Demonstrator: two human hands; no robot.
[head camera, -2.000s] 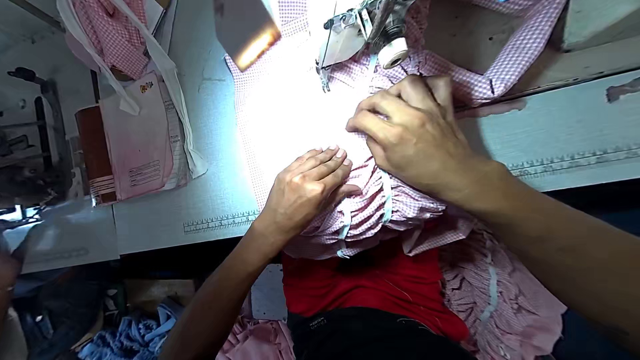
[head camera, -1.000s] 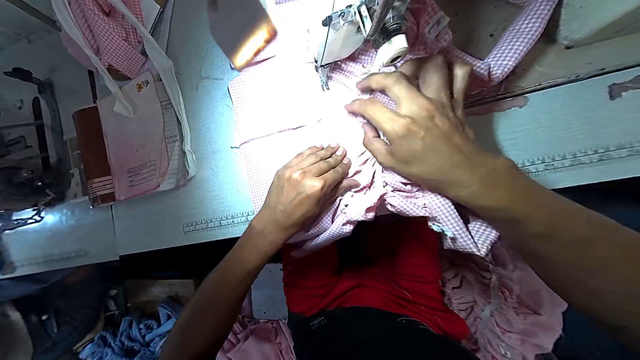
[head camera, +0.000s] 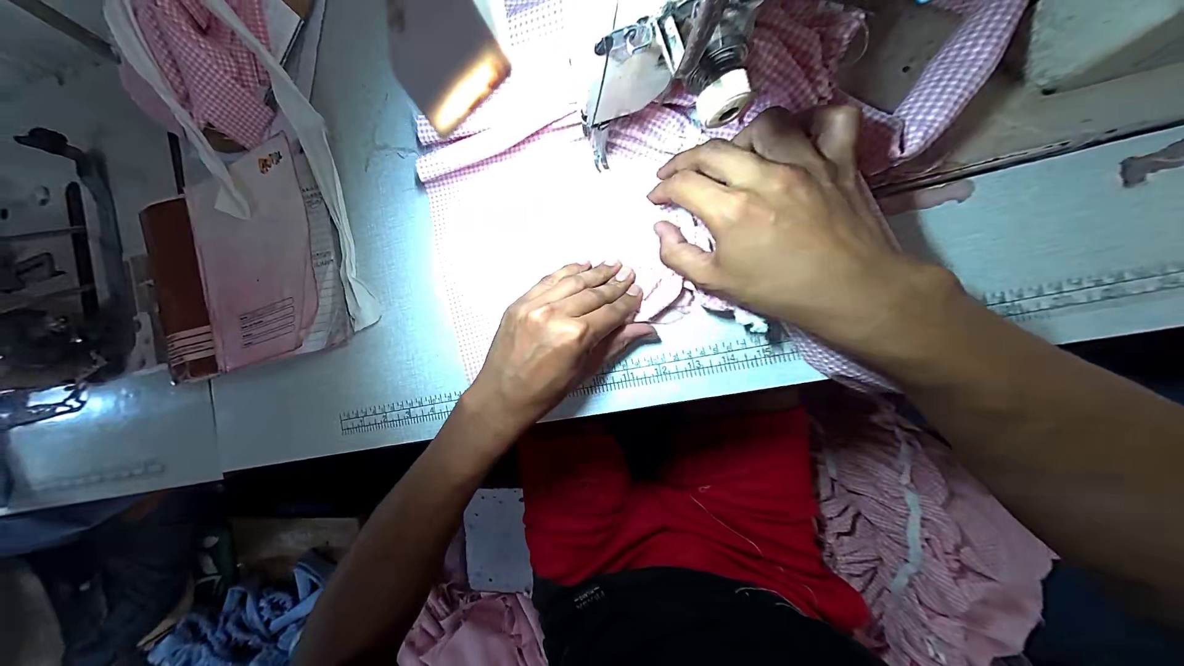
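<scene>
Pink-and-white gingham fabric (head camera: 527, 222) lies on the table under the sewing machine's presser foot (head camera: 599, 148), its middle washed out by the lamp. My left hand (head camera: 560, 328) rests on the fabric near the table's front edge, fingers together and palm down. To the right of the presser foot, my right hand (head camera: 758, 203) is on bunched fabric, its fingers bent; whether they pinch the cloth cannot be told. A round white knob (head camera: 724, 98) of the machine is just beyond the right fingers.
A printed ruler scale (head camera: 398, 413) runs along the table's front edge. Papers (head camera: 254, 259), a brown book (head camera: 176, 277) and gingham cloth lie at the left, beside another machine (head camera: 65, 277). Gathered pink fabric (head camera: 925, 527) hangs below the table at the right. Blue cloth (head camera: 250, 615) lies low at the left.
The gathered fabric that lay over the front edge between my hands has moved up and to the right, uncovering the ruler scale there. Both hands have stayed in nearly the same places.
</scene>
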